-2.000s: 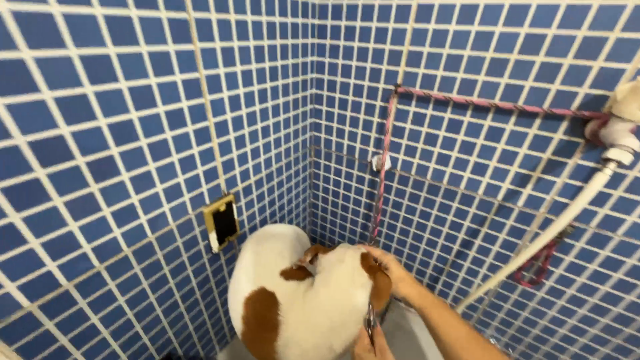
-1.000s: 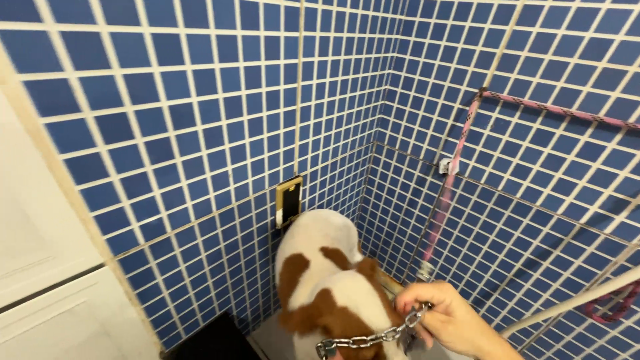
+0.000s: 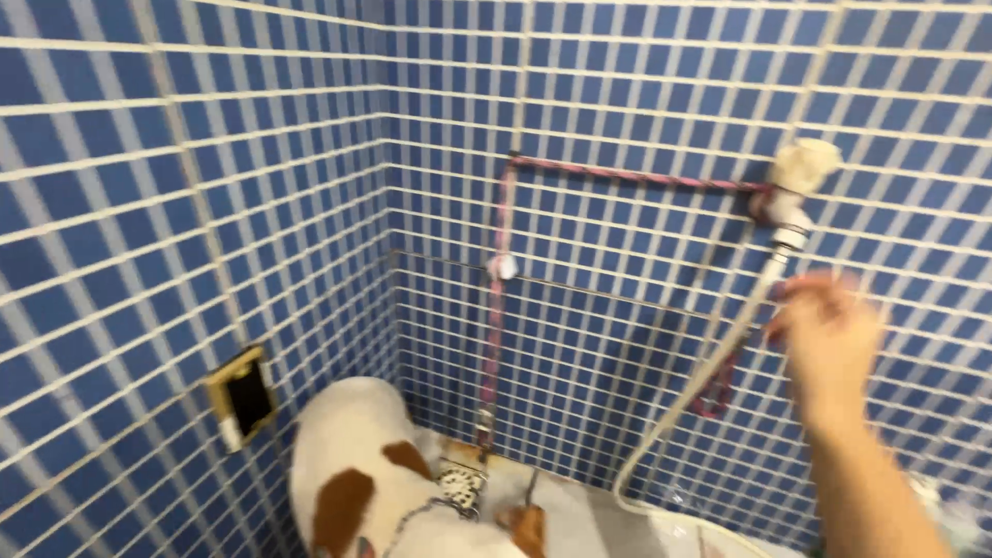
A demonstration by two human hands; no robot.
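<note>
My right hand [image 3: 829, 333] is raised in front of the tiled wall at right, beside the upper end of a white hose [image 3: 717, 356]. It is blurred, its fingers bent; whether it grips anything is unclear. At lower left stands a white dog with brown patches [image 3: 360, 457], a metal chain collar [image 3: 422, 508] at its neck. Near it, a pink braided rope leash [image 3: 496, 333] hangs down the wall from a line that runs to a white water fitting [image 3: 790, 209]. A second pink loop [image 3: 713, 395] hangs behind the hose. My left hand cannot be made out.
Blue tiled walls [image 3: 620, 116] meet in a corner behind the dog. A yellow-framed black opening [image 3: 246, 395] is set in the left wall. The hose curves down to the pale floor [image 3: 597, 515] at lower right.
My right hand has left the chain at the dog and moved up and right, to the hose. My left hand has dropped from clear sight. The view has swung right.
</note>
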